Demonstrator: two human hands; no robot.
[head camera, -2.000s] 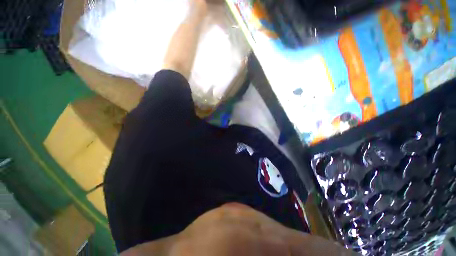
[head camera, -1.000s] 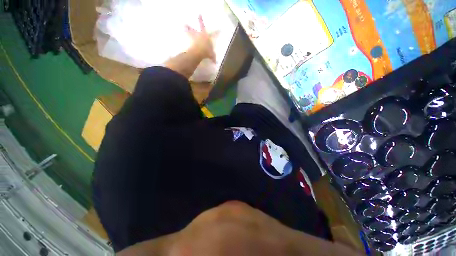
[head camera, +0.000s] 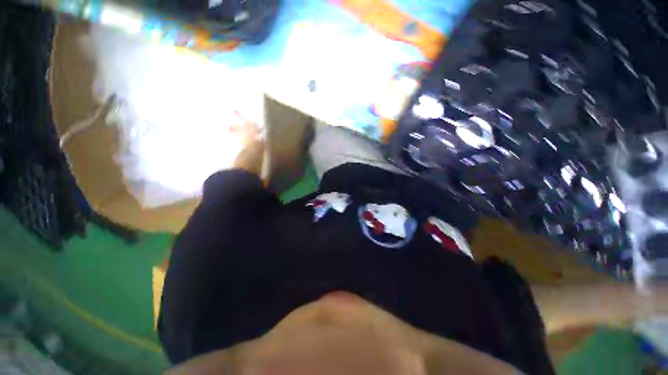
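Observation:
An open brown scrap carton (head camera: 80, 124) at the left holds white paper or clear plastic (head camera: 157, 139), washed out by glare. My left hand (head camera: 247, 132) is over its right side, blurred and overexposed; its fingers look apart and nothing shows in them. A large glossy black tray (head camera: 505, 110) with round pockets and pieces lies at the right, blurred. My right forearm reaches to the right edge; my right hand is not visible there.
The printed blue and orange table cover (head camera: 395, 26) lies left of the tray. A dark glossy object (head camera: 227, 18) is at the top edge. Black mesh-like trays (head camera: 33, 176) stand at the far left. Green floor (head camera: 110, 271) with a yellow line is below the carton.
The view has turned, bringing the carton lower and the tray higher. My left hand remains over the carton. My right forearm has come into view at the right.

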